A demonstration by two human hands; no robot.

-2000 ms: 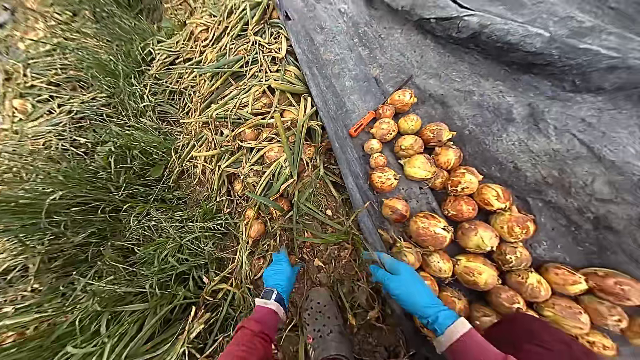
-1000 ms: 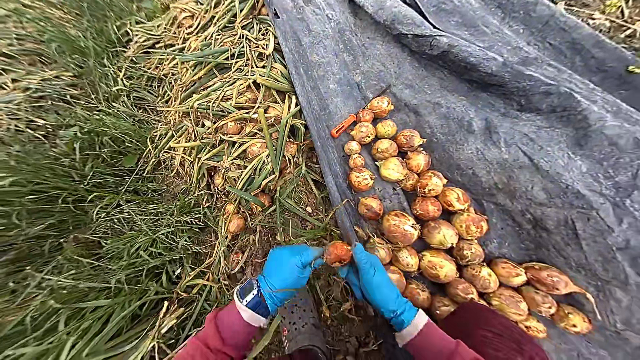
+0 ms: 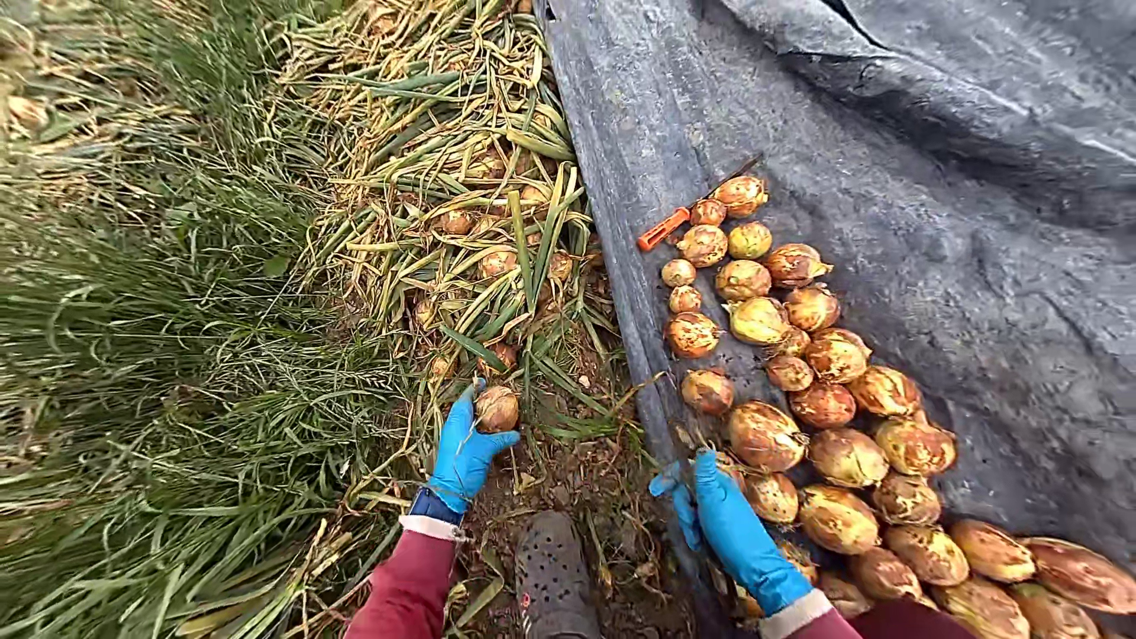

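My left hand (image 3: 472,448), in a blue glove, is around an onion (image 3: 497,409) at the near end of the bed of drying onion tops. Another onion (image 3: 498,357) lies just beyond it. My right hand (image 3: 723,515), gloved in blue too, is over the near edge of the dark fabric sheet, beside the laid-out onions (image 3: 837,519). Its fingers are partly bent, and whether they hold something is unclear. Farther up the sheet, a knife with an orange handle (image 3: 663,229) rests against small onions, its dark blade pointing up and right.
Fallen onion tops (image 3: 444,160) with several bulbs among them cover the ground ahead. Tall grass (image 3: 177,399) grows at the left. The dark fabric sheet (image 3: 994,355) has folds at the upper right. A perforated clog (image 3: 555,577) stands on the soil between my arms.
One second ago both hands met around an onion near the sheet's edge. Now they are apart, my left hand farther forward and left at a bulb, my right hand over the sheet's edge.
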